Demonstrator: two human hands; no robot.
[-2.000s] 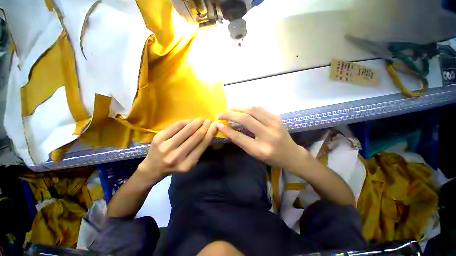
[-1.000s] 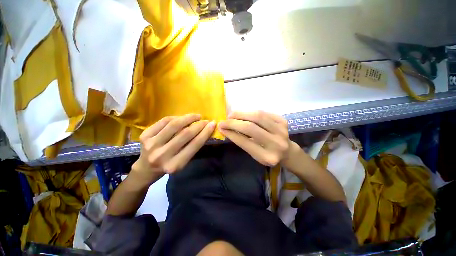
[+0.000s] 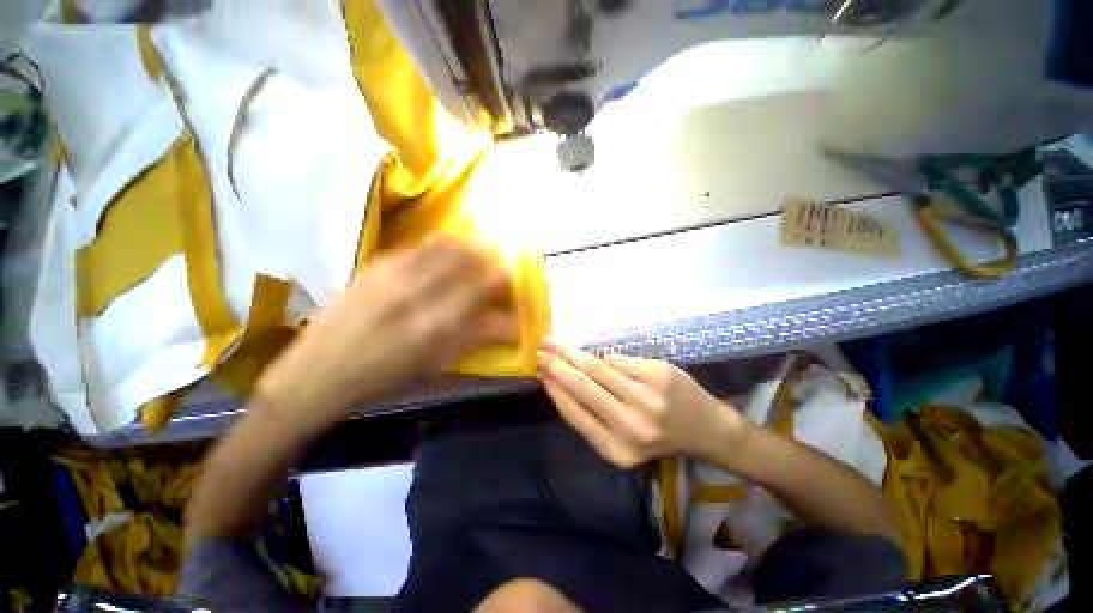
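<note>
The mustard-yellow fabric panel (image 3: 420,222) lies on the machine table left of the needle area, with a folded strip along its right edge. My left hand (image 3: 426,299) is blurred and lies over the yellow fabric; its fingertips are not clear. My right hand (image 3: 623,401) pinches the fabric's lower right corner at the table's front edge. White garment panels (image 3: 288,144) with yellow strips are joined to the yellow cloth at the left. The sewing machine head (image 3: 527,60) stands above, its needle lost in the lamp glare.
A tan paper tag (image 3: 839,229) and scissors (image 3: 965,216) with green and yellow-orange handles lie right on the table (image 3: 671,269). Yellow and white garment heaps (image 3: 977,491) sit below right, others (image 3: 132,515) below left. A blue crate (image 3: 893,365) shows under the table.
My left hand has moved up and left from the front edge onto the yellow cloth. My right hand stays at the corner. The view has shifted, showing more of the machine head.
</note>
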